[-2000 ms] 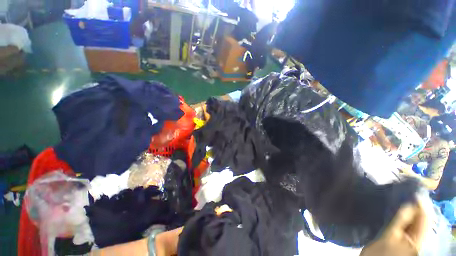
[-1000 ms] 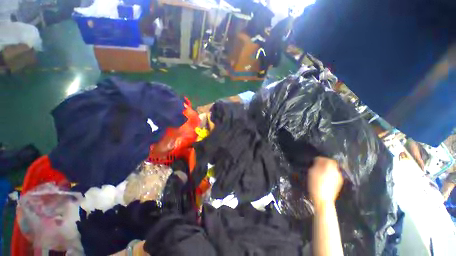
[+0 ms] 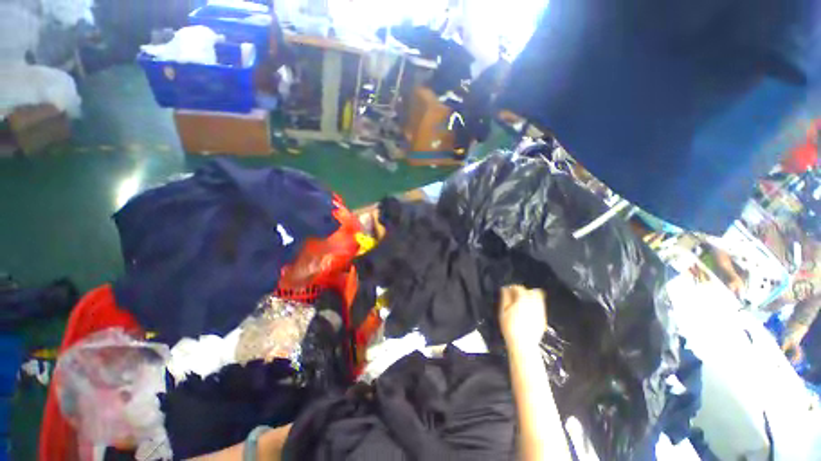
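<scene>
Black cloth (image 3: 423, 401) lies heaped at the bottom centre, with more black cut pieces (image 3: 432, 270) behind it. A shiny black plastic bag (image 3: 585, 261) stands open to the right of them. My right hand (image 3: 524, 311) is curled like a fist at the bag's mouth, against black fabric. Blur hides whether its fingers hold anything. My left forearm, with a pale bracelet, enters at the bottom edge; the hand is hidden under or behind the black cloth.
A red plastic basket (image 3: 85, 315) at left holds clear plastic bags (image 3: 112, 383) and dark scraps, with a navy garment (image 3: 216, 243) draped over it. White cloth (image 3: 738, 369) lies at right. Large dark blue cloth or clothing fills the upper right. Another person's arm shows at the right edge.
My right hand has come from the far right over the bag to the bag's left side. The black fabric stretched across the bag earlier is no longer stretched there.
</scene>
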